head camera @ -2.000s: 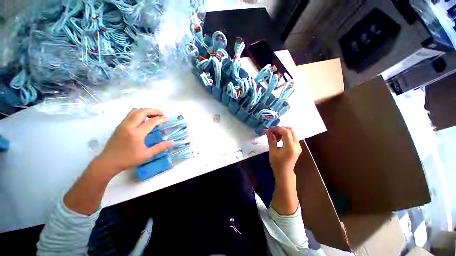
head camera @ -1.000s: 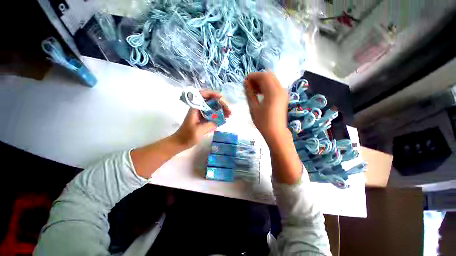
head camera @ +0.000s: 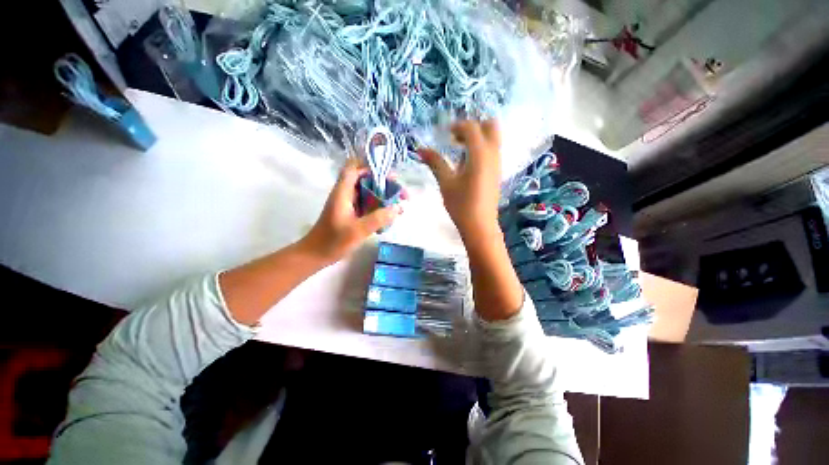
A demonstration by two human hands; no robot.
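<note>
My left hand (head camera: 344,213) holds a blue retail box (head camera: 375,192) upright, with a white cable loop (head camera: 380,154) sticking out of its top. My right hand (head camera: 468,177) is raised to the right of it, fingers apart, at the near edge of the cable heap (head camera: 409,68); no object shows in it. Several finished cable packs (head camera: 393,289) lie side by side in front of me, blue ends left and clear ends with cable right. Open retail boxes with cable loops (head camera: 568,263) stand in rows to the right, partly behind my right forearm.
Clear poly bag plastic (head camera: 314,64) lies around the heap. One blue box with a cable (head camera: 134,127) is at the table's far left edge. A brown carton (head camera: 709,400) stands at the lower right, below the white tabletop (head camera: 209,191). A dark speaker-type box is at right.
Since one second ago, the cable loop in my left hand has turned from pointing left to upright. My right hand's fingers have spread. Two seconds ago my left hand was on the finished packs.
</note>
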